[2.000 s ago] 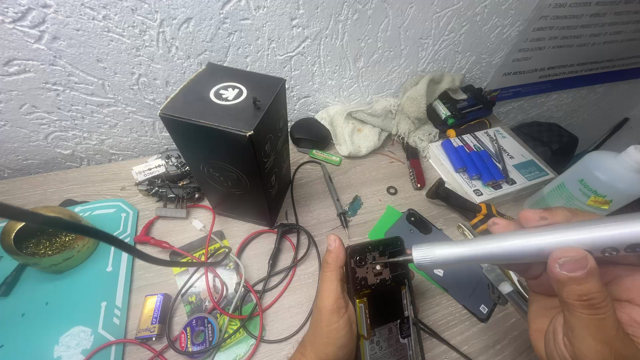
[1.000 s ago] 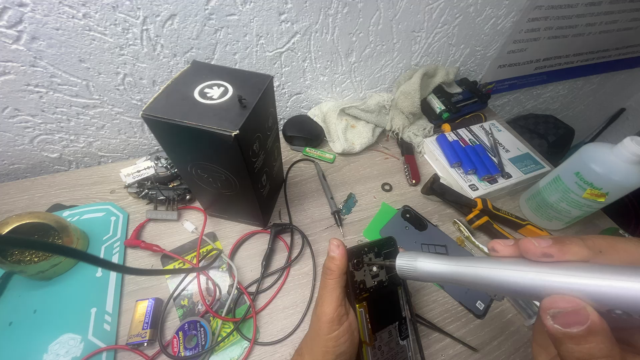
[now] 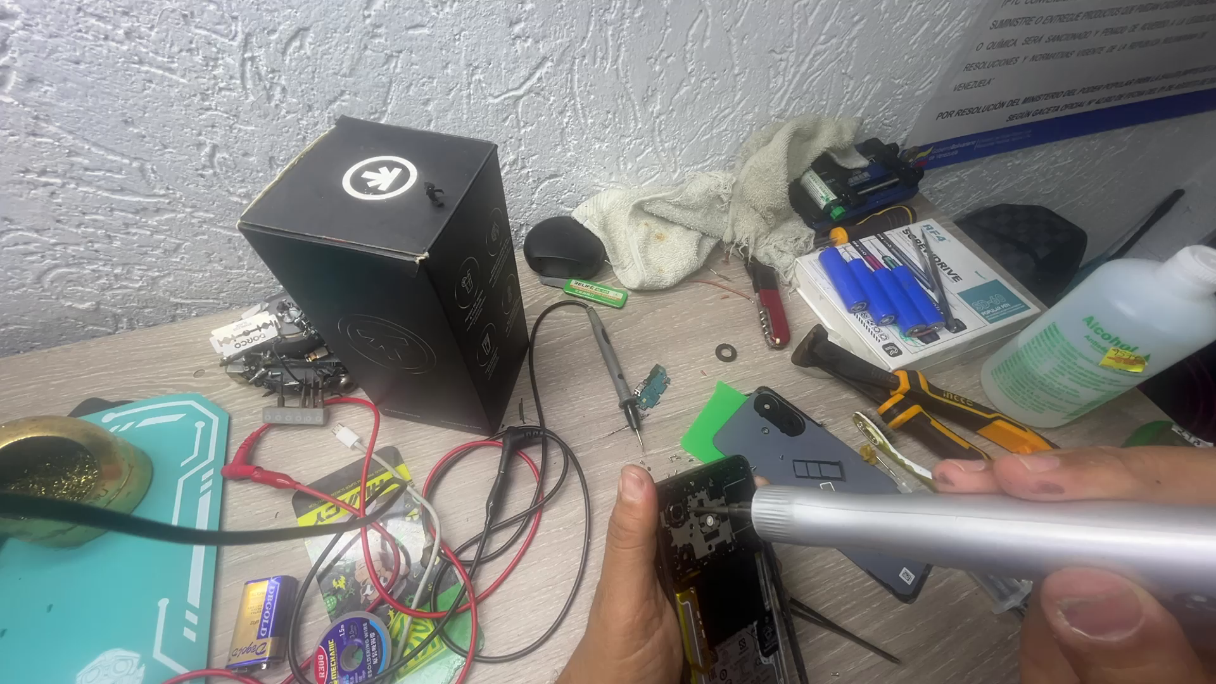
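Observation:
My left hand (image 3: 627,589) grips an opened smartphone (image 3: 727,551) at the lower middle, its thumb along the left edge and the inner parts facing up. From the right, my right hand (image 3: 1092,560) holds a silver pen-shaped electric screwdriver (image 3: 912,532). Its thin bit reaches over the upper part of the phone, near the camera area; whether the tip sits in a screw cannot be told. Behind the phone lie a grey-blue phone back cover (image 3: 817,456) and a green sheet (image 3: 712,418). A grey test probe (image 3: 616,370) lies beside a small circuit board piece (image 3: 652,387).
A tall black box (image 3: 380,304) stands left of centre. Red and black cables (image 3: 475,532) sprawl below it, near a 9-volt battery (image 3: 261,617). At right are orange-black pliers (image 3: 912,399), a screwdriver-set box (image 3: 988,294) bearing blue cylindrical cells, and an alcohol bottle (image 3: 1092,332). Tweezers (image 3: 845,632) lie beside the phone.
Both hands stay on the phone and the screwdriver. Compared with the earliest frame, the screwdriver's body lies more level and its front end is closer over the phone. The view has shifted slightly.

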